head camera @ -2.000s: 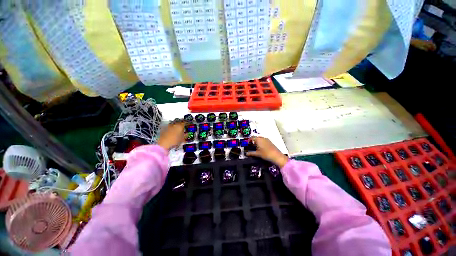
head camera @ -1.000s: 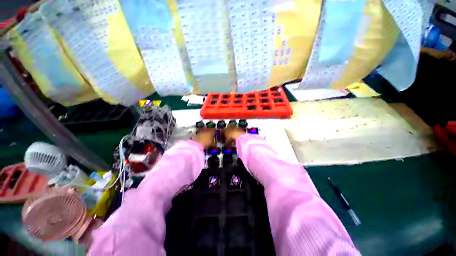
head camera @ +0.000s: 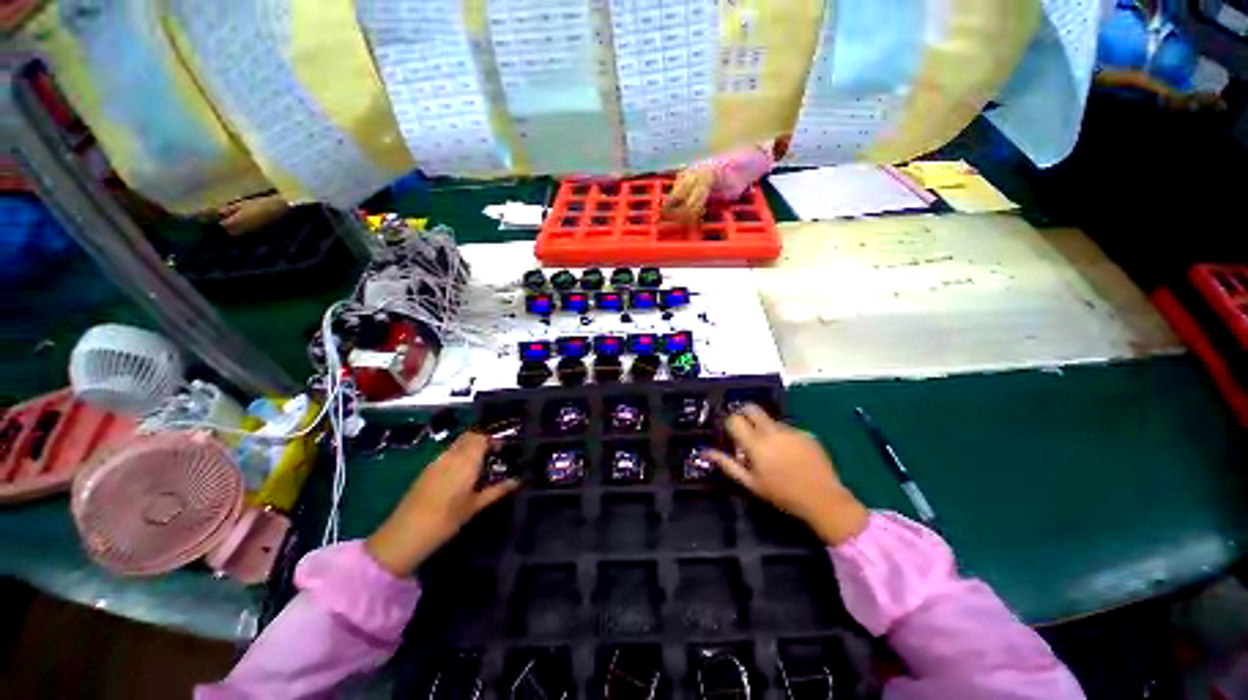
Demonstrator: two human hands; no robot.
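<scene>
A black foam tray [head camera: 575,577] with square pockets lies before me. Dark smartwatches [head camera: 628,414] with glinting screens sit in its two far rows, and several outlined units show in its nearest row. My left hand [head camera: 445,503] has its thumb and finger around a smartwatch [head camera: 501,466] at the left pocket of the second row. My right hand [head camera: 783,472] is at the right end of these rows, fingertips down by the pockets; whether it grips a unit is hidden. Beyond the tray, rows of lit blue-red units [head camera: 611,346] stand on a white board [head camera: 735,323].
Another person's hand [head camera: 691,196] is over a red tray [head camera: 657,252] at the back. White cables [head camera: 411,280] tangle at left, near a pink fan [head camera: 158,503] and a white fan [head camera: 125,367]. A pen [head camera: 898,468] lies right. Printed sheets [head camera: 548,89] hang overhead.
Both hands have moved back from the lit rows to the black tray and spread apart. Smartwatches now show in its second row. A middle row has left the board. Another person's hand has appeared at the red tray.
</scene>
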